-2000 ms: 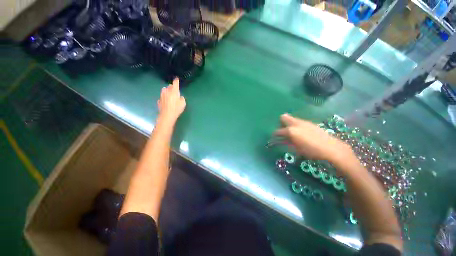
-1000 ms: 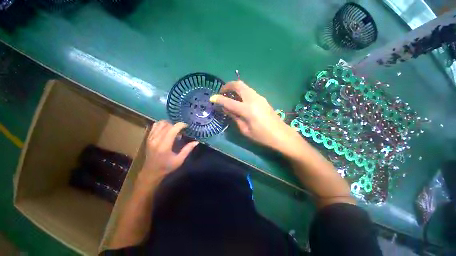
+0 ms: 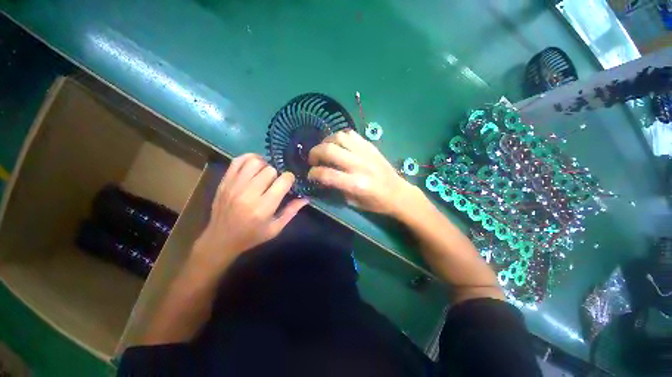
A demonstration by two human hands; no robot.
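Note:
A black slotted blower wheel (image 3: pixel 313 110) lies on the green bench close to its front edge. My left hand (image 3: pixel 254 193) grips the near left rim of the wheel with bent fingers. My right hand (image 3: pixel 350 171) is over the right side and inside of the wheel, fingers bent inward; whether it holds a small part is hidden. A small light spot shows near the wheel's hub. A green ring (image 3: pixel 373 131) with a thin reddish lead lies just right of the wheel.
Green rings (image 3: pixel 475 211) in rows and a heap with small metal bits lie to the right. Another wheel (image 3: pixel 551 70) stands at the upper right beside the grey post (image 3: pixel 589 92). An open carton (image 3: pixel 155 166) with dark stacked wheels (image 3: pixel 133 228) is at left. A plastic bag (image 3: pixel 608 300) lies lower right.
Over the last second my right hand has moved further in over the wheel and my left hand has stayed at its rim. Earlier my left hand reached to the pile of wheels.

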